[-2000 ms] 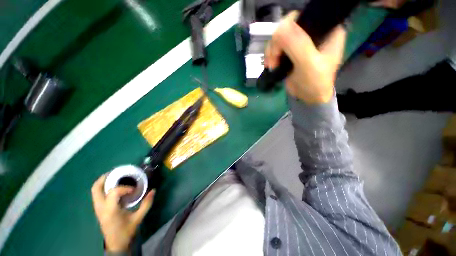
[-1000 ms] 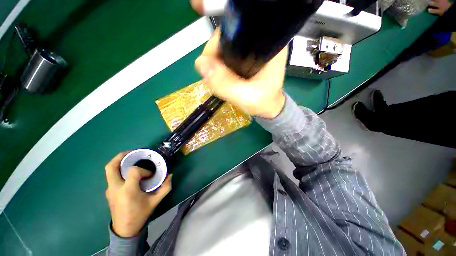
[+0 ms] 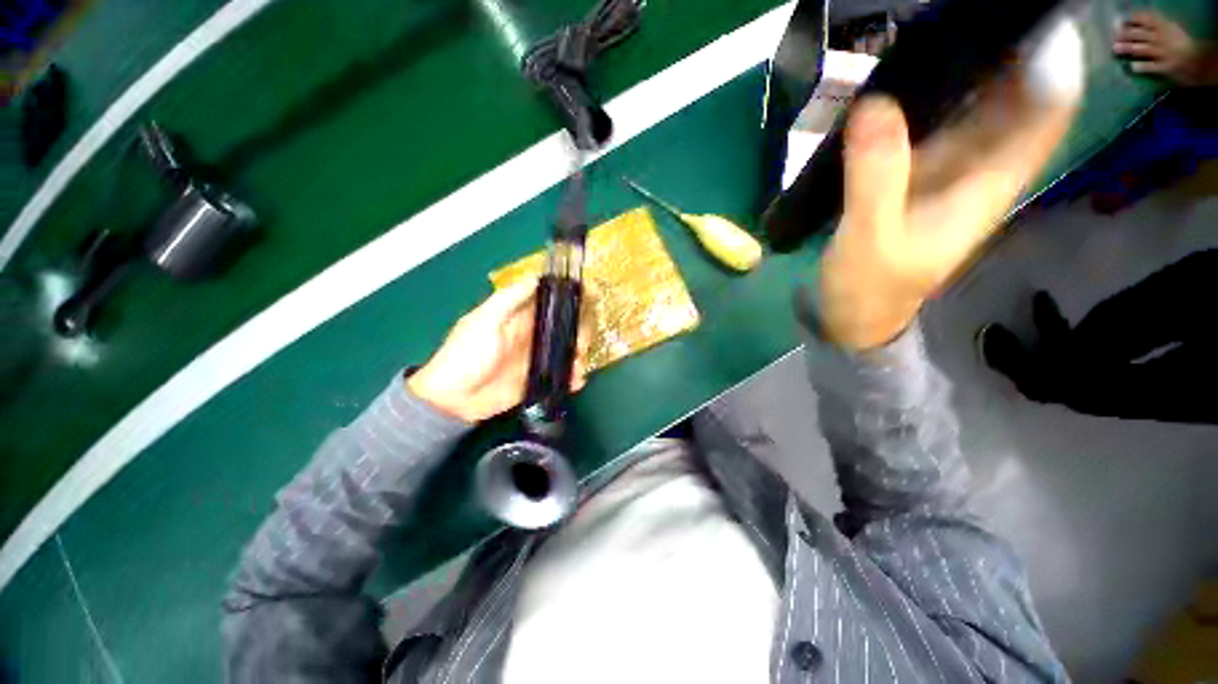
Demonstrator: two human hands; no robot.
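Observation:
My left hand (image 3: pixel 488 350) is closed around the black handle inner frame (image 3: pixel 554 334) of a hair dryer, over the amber work pad (image 3: pixel 641 287). The dryer's barrel (image 3: pixel 528 484) hangs at the near end, its round opening up. My right hand (image 3: pixel 888 247) is blurred at the upper right, against the black electric screwdriver (image 3: pixel 948 67). Its thumb and fingers look spread on either side of the tool; whether they grip is unclear. An awl with a pale yellow handle (image 3: pixel 723 242) lies right of the pad.
A white and black screw feeder (image 3: pixel 835 94) stands behind the screwdriver, partly hidden. A dark dryer part with bundled cord (image 3: pixel 581 114) lies at the white rail (image 3: pixel 441 214). Another dryer barrel (image 3: pixel 194 230) lies on the conveyor. Another person's hand (image 3: pixel 1155 44) shows at top right.
My right hand and the screwdriver have moved right, away from the pad. My left hand has moved from the barrel to the handle, and the dryer has swung more upright in view.

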